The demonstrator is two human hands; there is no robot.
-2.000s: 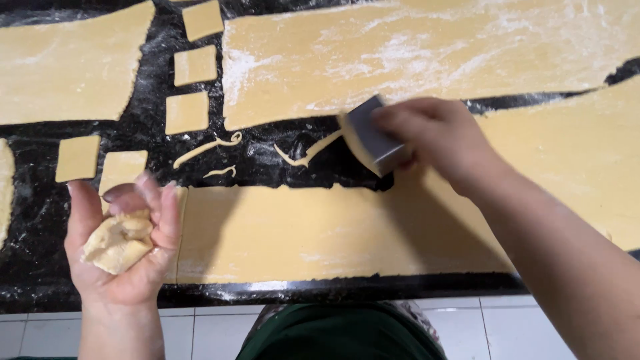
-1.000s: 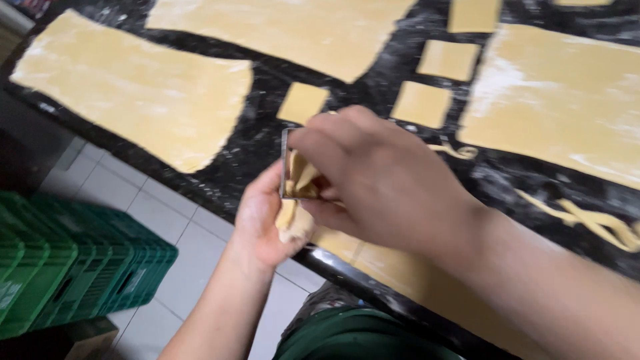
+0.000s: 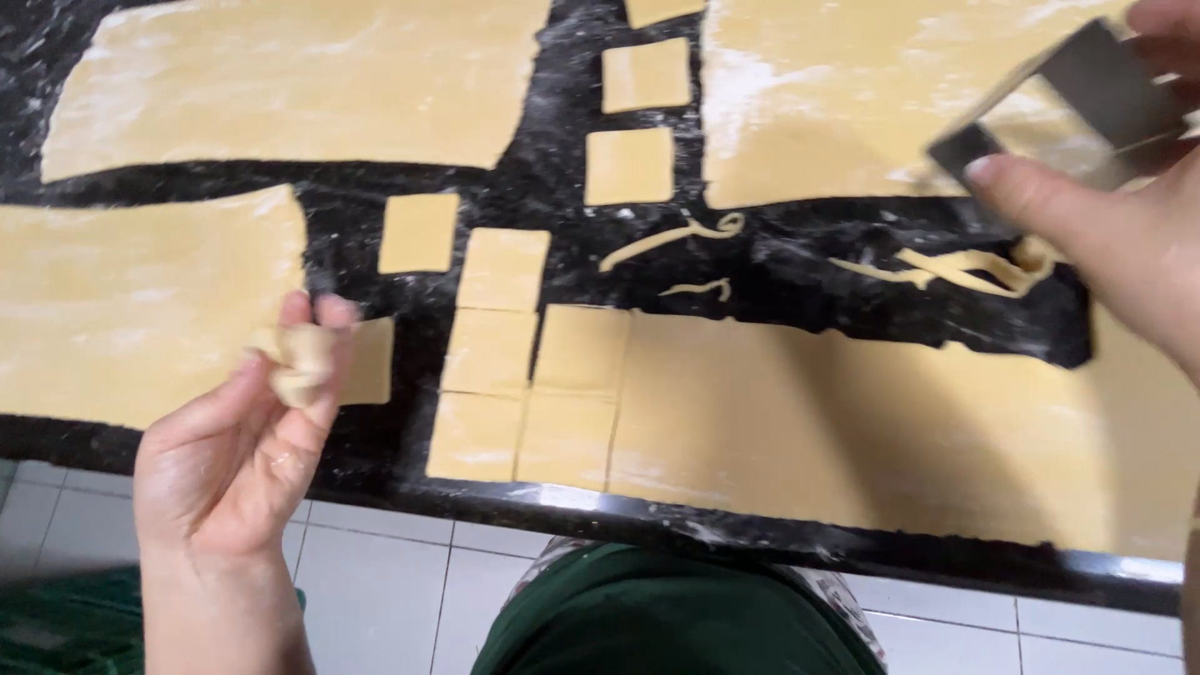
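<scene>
My left hand [image 3: 248, 431] holds a small lump of dough scraps [image 3: 302, 361] in its fingers, above the left part of the table. At the upper right my right hand [image 3: 1097, 197] grips a square metal cutter [image 3: 1102, 89], tilted so that its opening shows. Below it lie thin dough trimmings [image 3: 984, 272] on the black surface. The sheet of dough [image 3: 844, 422] along the near edge has several cut squares [image 3: 483, 352] at its left end, some touching. A single dough square [image 3: 419, 233] lies between my left hand and these.
Large floured dough sheets [image 3: 300, 84] cover much of the black table [image 3: 525, 169]. Separate squares [image 3: 630, 166] lie in a column near the middle, with curled trimmings [image 3: 670, 242] below. A green crate [image 3: 75, 619] is on the tiled floor at the lower left.
My hands were together at the cutter one second ago and are now far apart, the right one at the upper right with the cutter. The view has swung strongly between frames.
</scene>
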